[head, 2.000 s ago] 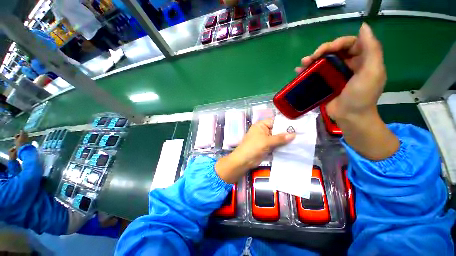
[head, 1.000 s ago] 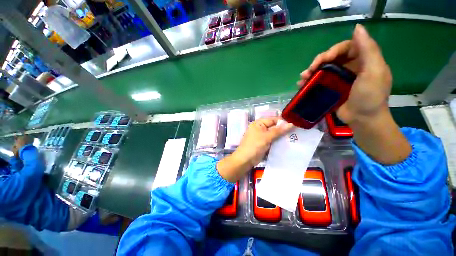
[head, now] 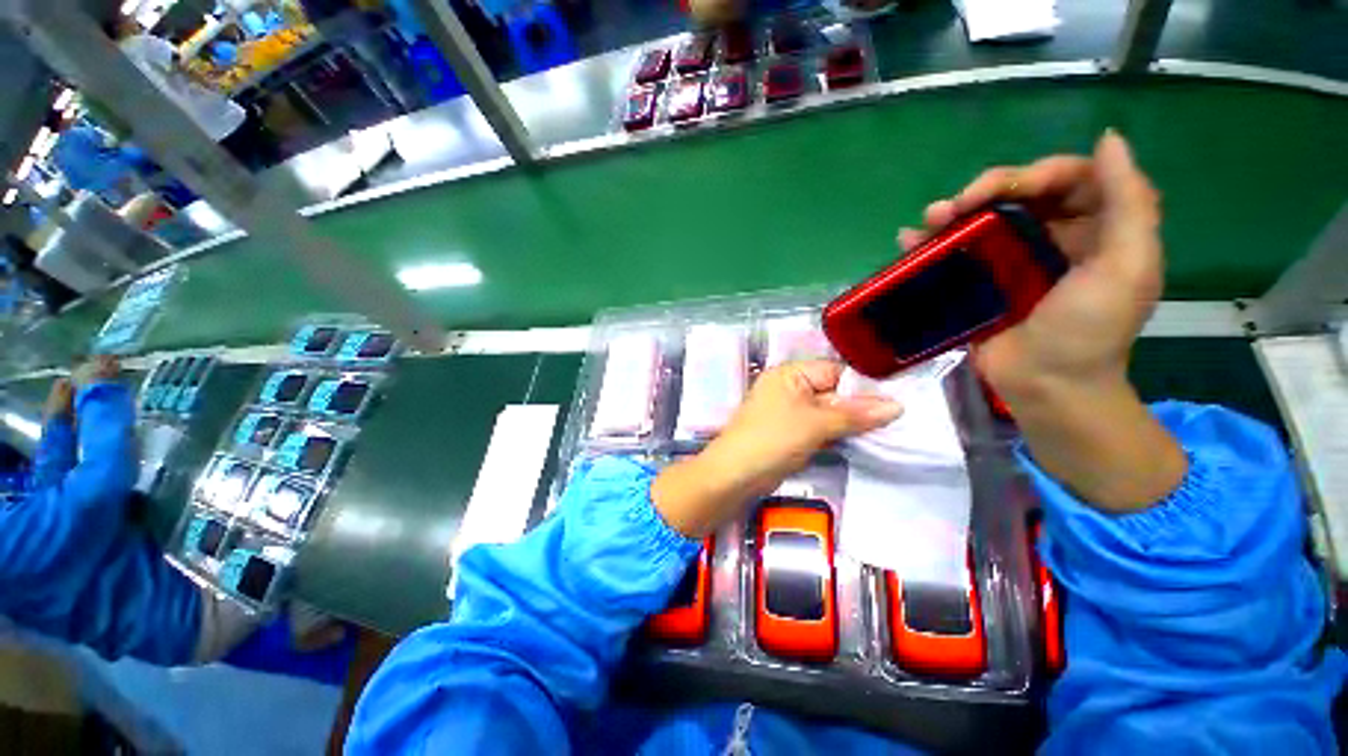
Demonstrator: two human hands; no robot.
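My right hand (head: 1087,281) holds a red phone (head: 946,293), tilted, its dark glossy front showing, above the far part of the tray. My left hand (head: 776,431) pinches the top of a thin white phone sleeve (head: 914,495), which hangs over the near row. The phone's lower left end is at the sleeve's top edge; I cannot tell if it is inside. The clear plastic tray (head: 713,674) holds red phones (head: 795,579) in the near row and phones in whitish sleeves (head: 714,381) in the far row.
A stack of empty sleeves (head: 507,476) lies left of the tray. Further left are trays of light blue phones (head: 281,431) and another worker's blue sleeve (head: 104,458). The green conveyor belt (head: 665,222) runs beyond, with metal uprights and another tray of red phones (head: 732,92).
The red phone has tilted flatter and shifted slightly, staying by the sleeve's top. The sleeve has swung right and now looks creased near its top. My left hand keeps its pinch.
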